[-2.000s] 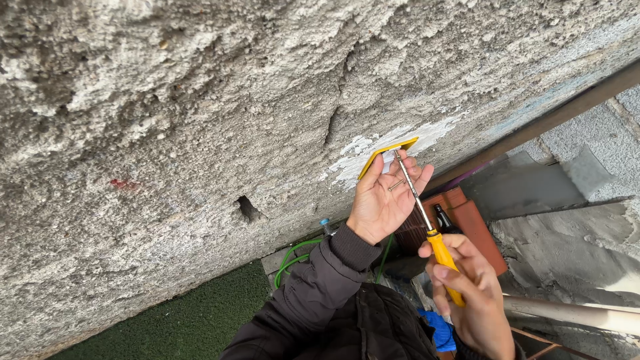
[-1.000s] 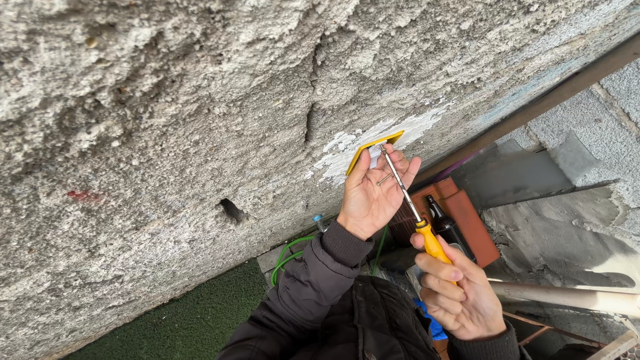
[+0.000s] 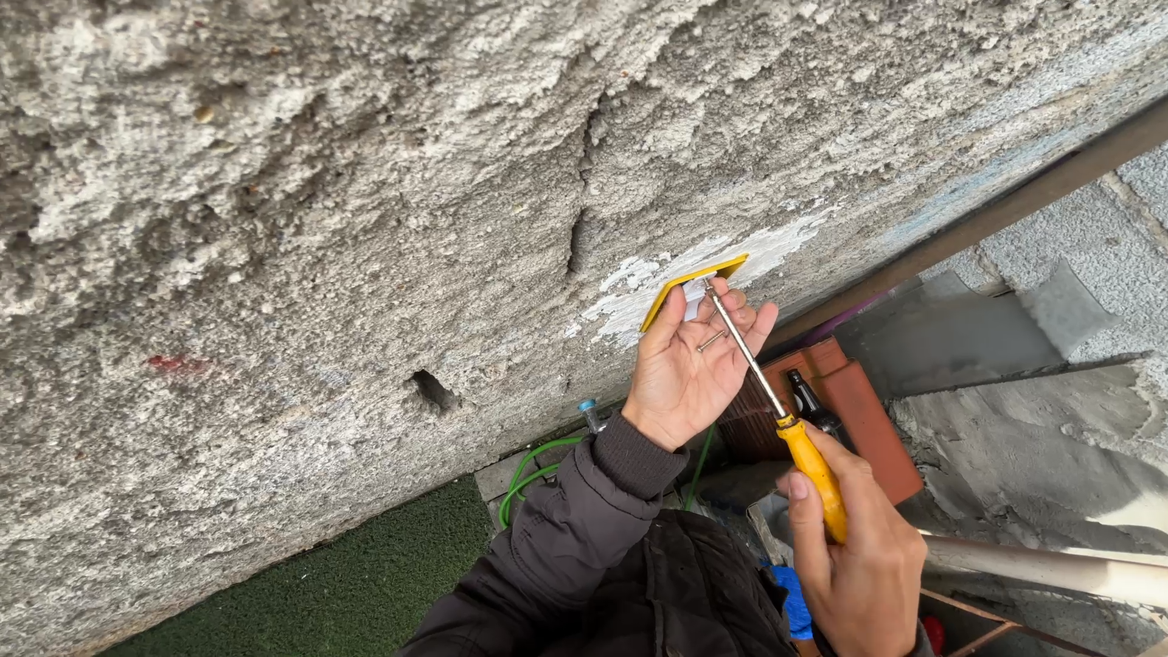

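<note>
My left hand (image 3: 686,379) is palm up against a yellow-edged plate (image 3: 695,278), its thumb and fingers at the plate's lower side. A loose screw (image 3: 712,341) lies across the fingers of that hand. The plate sits on a white patch (image 3: 630,292) of the rough wall. My right hand (image 3: 862,538) grips the yellow handle of a screwdriver (image 3: 815,470). The long metal shaft runs up past my left fingers, and its tip is at the plate. Whether the tip sits in a screw head is too small to tell.
The rough wall (image 3: 365,228) has a hole (image 3: 432,391) at lower left. Below are a green hose (image 3: 520,479), a blue-capped bottle (image 3: 590,414), a dark bottle (image 3: 812,401) and orange bricks (image 3: 876,429). A brown pipe or beam (image 3: 985,219) runs along the wall's right side.
My right hand has shifted its grip on the screwdriver handle since two seconds ago, fingers now placed differently. My left hand stays at the plate with the screw in it.
</note>
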